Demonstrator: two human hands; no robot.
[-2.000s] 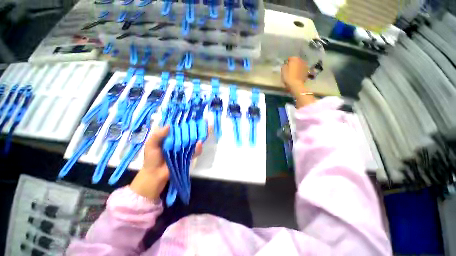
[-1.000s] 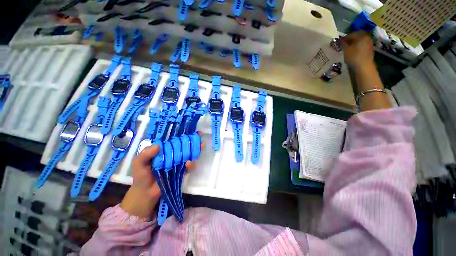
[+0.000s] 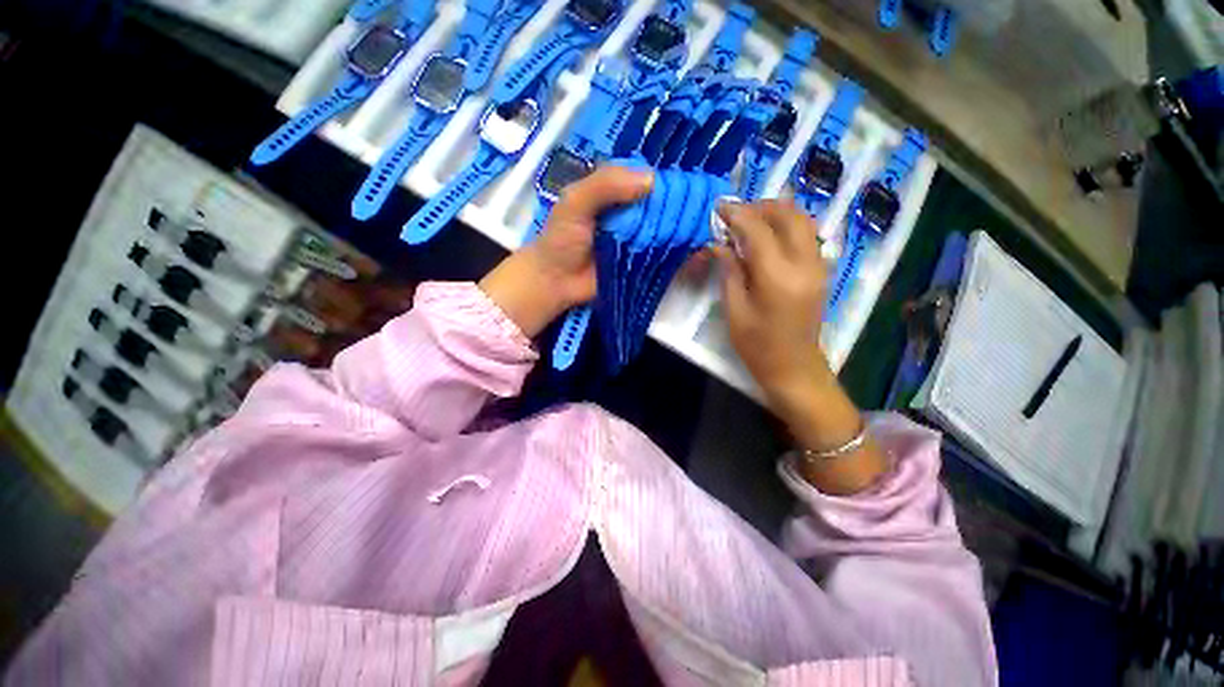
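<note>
My left hand [image 3: 561, 255] is closed around a watch bundle [image 3: 660, 208], several blue watches side by side with pale blue case backs up and straps fanned down. My right hand [image 3: 779, 289] is at the bundle's right end, slightly blurred. A small pale thing [image 3: 726, 222] shows at its fingertips; whether they grip it or it belongs to the end watch cannot be told. Behind and beneath, a white watch tray [image 3: 477, 201] holds blue watches face up, such as one at the left [image 3: 439, 83] and one at the right [image 3: 878, 205]. The bundle hides part of the tray.
A side tray [image 3: 101, 289] of dark watches lies at the lower left. A record sheet [image 3: 1000, 362] with a pen [image 3: 1054, 377] lies right of the work tray. Stacked pale trays [image 3: 1175, 389] stand at the far right. A beige board [image 3: 987, 161] runs behind.
My right hand has come back from the far upper right to the bundle's right end. The view has turned and shifted down. A pen now shows on the sheet. The left hand still holds the bundle.
</note>
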